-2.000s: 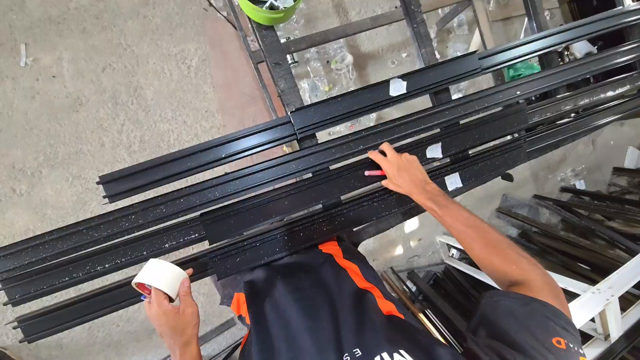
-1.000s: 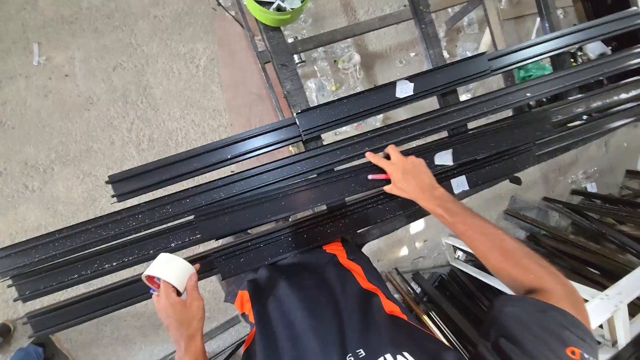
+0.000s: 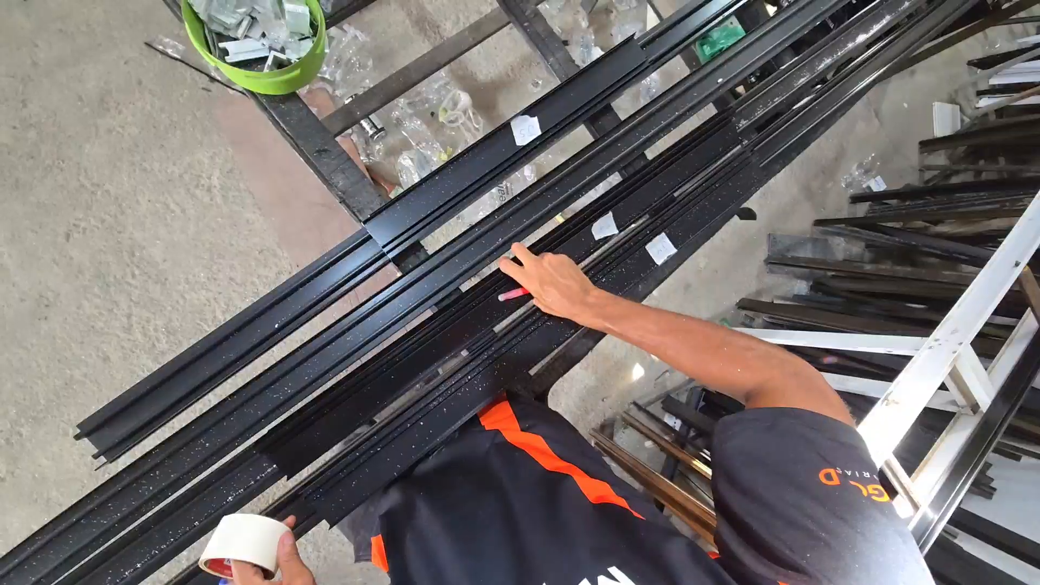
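Note:
At the bottom left, my left hand (image 3: 288,561) has its fingers through and around a roll of white masking tape (image 3: 246,543). My right hand (image 3: 552,283) lies over the long black metal profiles (image 3: 455,284), with a pink-tipped pen or marker (image 3: 513,294) held under its fingers. The profiles run side by side diagonally, with shorter black pieces overlapping them. A paper tag with writing (image 3: 526,130) is on the upper profile, and two more, one paper tag (image 3: 604,226) and another paper tag (image 3: 660,249), lie right of my right hand.
A dark metal frame (image 3: 325,154) supports the profiles. On it at the top left stands a green tub (image 3: 276,80) of metal offcuts. Clear plastic scraps (image 3: 414,122) litter the floor beneath. At the right are a white metal rack (image 3: 951,349) and stacked dark bars (image 3: 877,268).
The view has turned and shifted, so the profiles slope more steeply and more of the green tub shows. My left hand still has the tape, and my right hand still has the pen.

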